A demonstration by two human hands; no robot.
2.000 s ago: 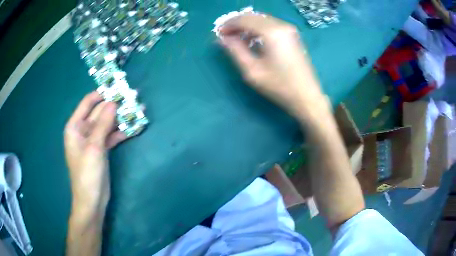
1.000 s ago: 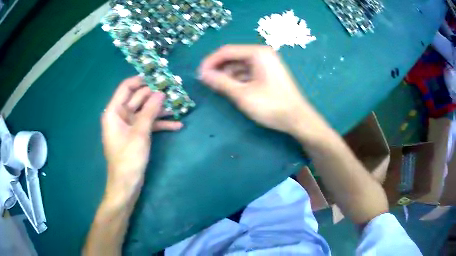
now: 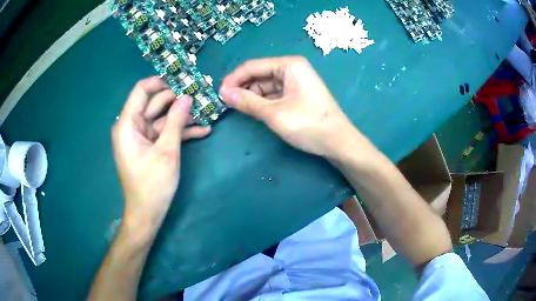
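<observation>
A green PCB panel strip (image 3: pixel 175 66) with repeated small boards runs from the upper left down to my left hand. My left hand (image 3: pixel 154 126) grips its near end, thumb on top and fingers around the edge. My right hand (image 3: pixel 282 100) is at the strip's right edge near that end, thumb and index finger pinched together. A tiny white piece seems to be at the fingertips, mostly hidden. A loose pile of white pieces (image 3: pixel 336 32) lies on the green table beyond my right hand.
The main stack of PCB strips (image 3: pixel 226 22) lies at the far edge, a second group (image 3: pixel 418 17) at far right. A white ring (image 3: pixel 28 164) and white flat strips are at left. Black bits (image 3: pixel 464 89) lie near the right edge. Open cardboard boxes (image 3: pixel 486 200) stand below at right.
My right hand has come from the white pile to the strip's near end, its fingertips now at the strip's edge. My left hand still holds the strip. The view has shifted somewhat.
</observation>
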